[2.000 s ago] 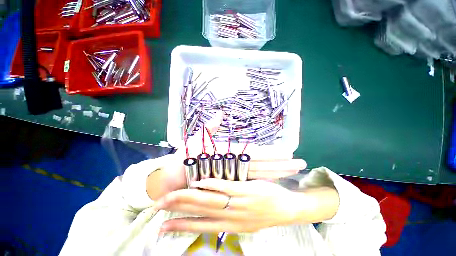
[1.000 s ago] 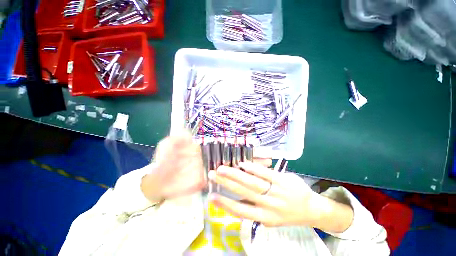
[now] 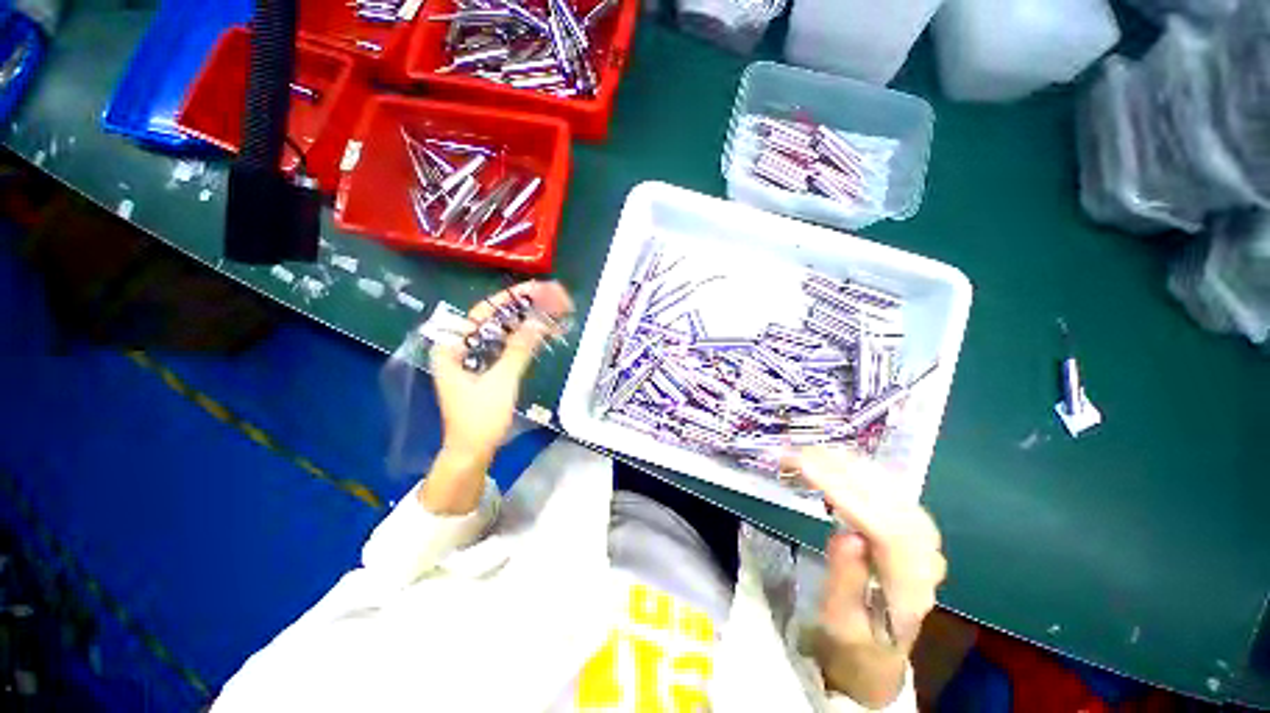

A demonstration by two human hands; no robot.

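My left hand (image 3: 481, 365) is held above the bench edge, left of the white tray (image 3: 592, 365). It is closed around several metal tubes (image 3: 497, 332) whose dark round ends show between thumb and fingers. My right hand (image 3: 880, 550) is over the tray's front right edge, fingers towards the tubes. It is blurred; a thin slim tool (image 3: 880, 613) seems to lie in the palm, partly hidden. The white tray holds a heap of silver tubes (image 3: 752, 376) with fine leads.
A clear box (image 3: 905, 195) with more tubes stands behind the tray. Red bins (image 3: 365, 240) and a black flexible arm (image 3: 272, 223) are at left. A tagged part (image 3: 1072, 390) lies at right. Cloudy clear boxes (image 3: 1142, 153) stand at back right. A clear bag (image 3: 407, 404) hangs at the bench edge.
The hands have moved apart. The left went left with the tubes, which were held in a row between both hands. The right moved to the tray's front right. The view has shifted and turned.
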